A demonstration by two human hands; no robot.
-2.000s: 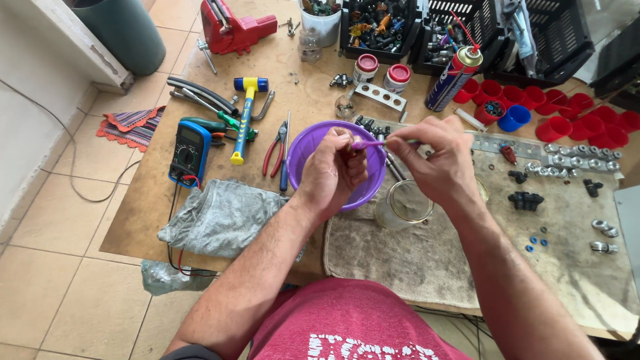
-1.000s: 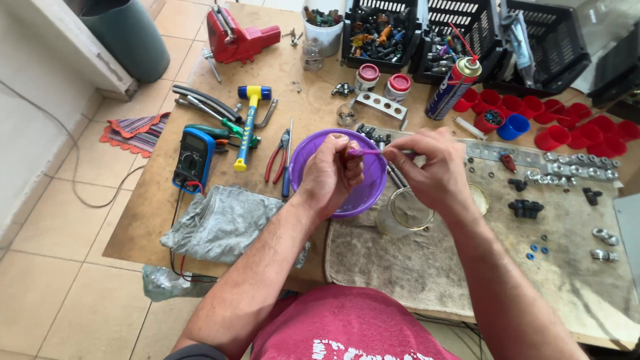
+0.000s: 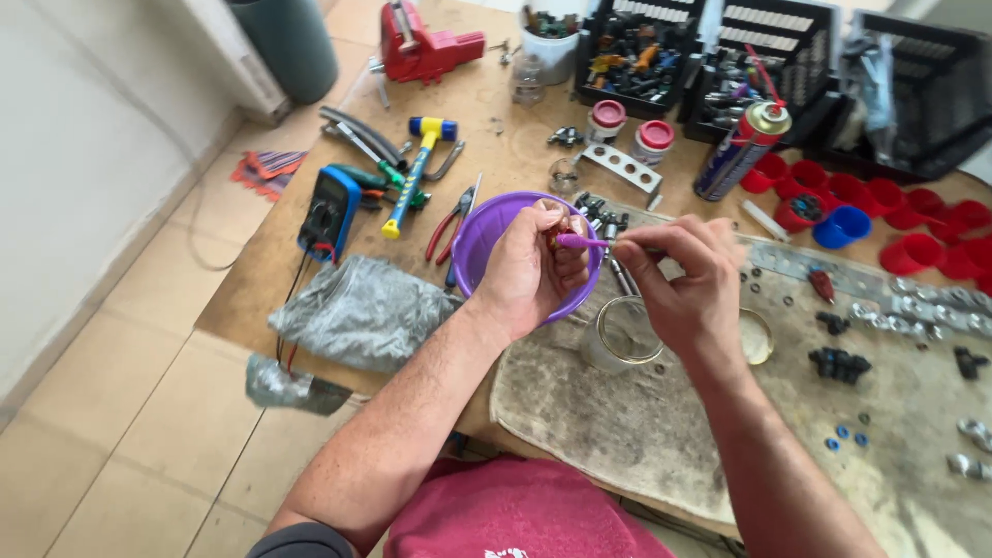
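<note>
Over a purple plastic bowl (image 3: 474, 232), my left hand (image 3: 535, 267) is closed around a small reddish part (image 3: 559, 230), mostly hidden by the fingers. My right hand (image 3: 686, 279) pinches the thin end of a purple brush-like tool (image 3: 583, 242), whose thicker end meets the part. Below and between the hands a glass jar (image 3: 607, 349) stands on a stained cloth mat (image 3: 573, 418). A round lid (image 3: 756, 337) lies beside my right wrist. Small metal parts (image 3: 612, 221) lie just right of the bowl.
Left of the bowl are a grey rag (image 3: 364, 310), pliers (image 3: 453, 221), a multimeter (image 3: 329, 209) and a mallet (image 3: 418, 170). Behind stand a red vise (image 3: 422, 50), black crates (image 3: 643, 85) and a spray can (image 3: 740, 151). Red cups (image 3: 914, 252) and loose fittings (image 3: 841, 364) lie to the right.
</note>
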